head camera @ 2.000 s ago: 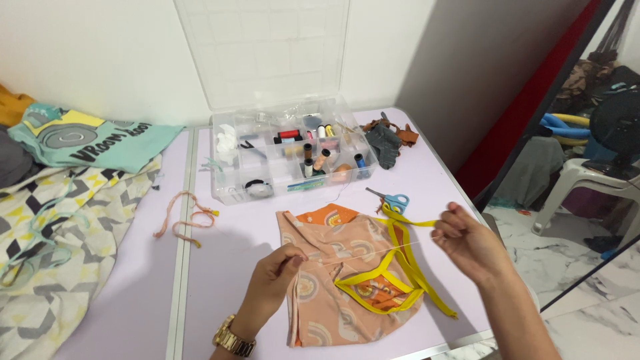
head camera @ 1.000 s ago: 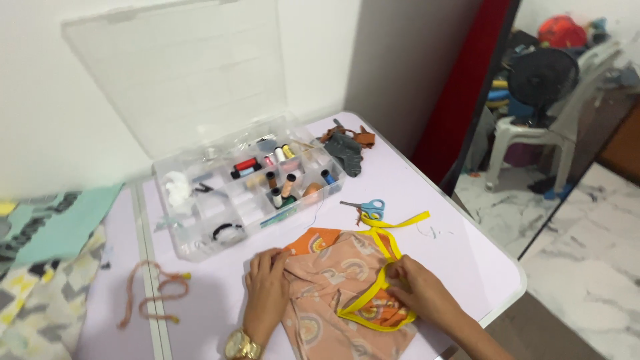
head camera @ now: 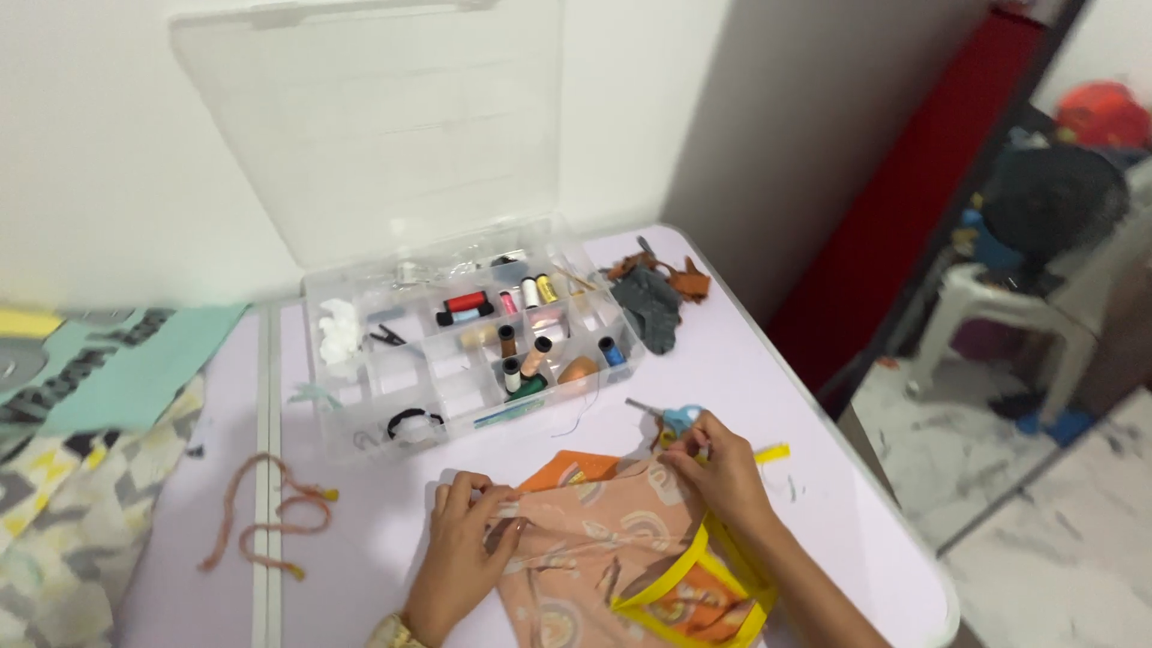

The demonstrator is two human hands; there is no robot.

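Note:
A peach fabric piece with a rainbow print (head camera: pixel 621 531) lies at the table's near edge, with orange fabric (head camera: pixel 571 468) under its upper edge and yellow binding tape (head camera: pixel 670 576) around an orange patch. At its upper left, my left hand (head camera: pixel 468 540), with a gold watch at the wrist, pinches the cloth. My right hand (head camera: pixel 720 468) pinches the upper right edge, close to the blue-handled scissors (head camera: pixel 679 418), which it partly hides. A loose end of yellow tape (head camera: pixel 772 453) shows beyond that hand. No needle can be made out.
An open clear plastic organizer (head camera: pixel 405 382) with thread spools stands against the wall. Grey and brown scraps (head camera: pixel 650 306) lie to its right. A pink cord (head camera: pixel 261 526) crosses the table seam at left, beside teal printed fabric (head camera: pixel 126 369) and patterned cloth (head camera: pixel 54 540).
My right hand has moved from the yellow-edged patch up to the cloth's upper right edge. Two seconds ago it was raised at the right, with a thread stretched between the hands.

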